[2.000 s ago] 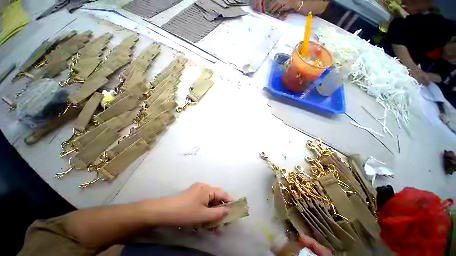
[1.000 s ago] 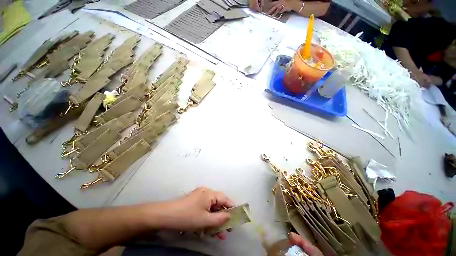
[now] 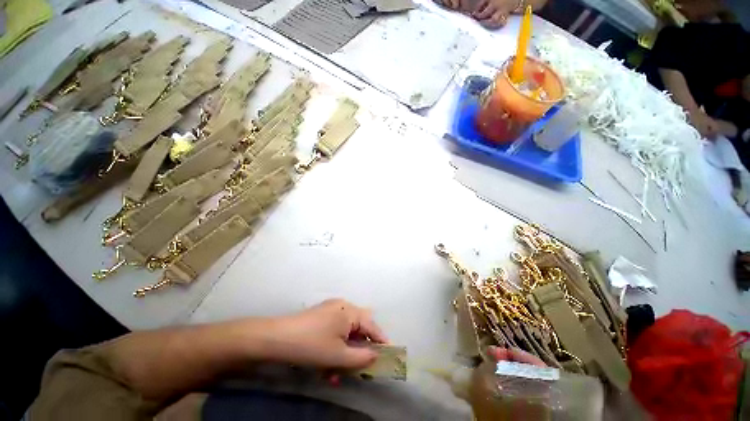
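Note:
My left hand (image 3: 333, 339) holds a short khaki strap tab (image 3: 386, 362) between thumb and fingers at the lower middle; the tab's free end points right. My right hand (image 3: 518, 357), mostly hidden at the bottom right, holds a translucent amber-brown glue bottle (image 3: 534, 395) with a white label. The bottle lies sideways, its blurred pale nozzle pointing left toward the tab's end; whether they touch is unclear. A pile of khaki tabs (image 3: 567, 329) with gold snap hooks lies just behind the bottle. Overlapping rows of tabs (image 3: 206, 251) lie at the left.
A blue tray (image 3: 567, 168) holds an orange-red glue pot (image 3: 522, 99) and a small clear cup. White strips (image 3: 641, 123) are heaped behind it. A red plastic bag (image 3: 687, 362) lies at the right edge, a clear bag (image 3: 70, 152) at the left. Other people's hands show at the top.
The bottle has moved up and right into fuller view and lies more sideways. My left hand keeps its hold on the tab, nearly still. The view has shifted slightly.

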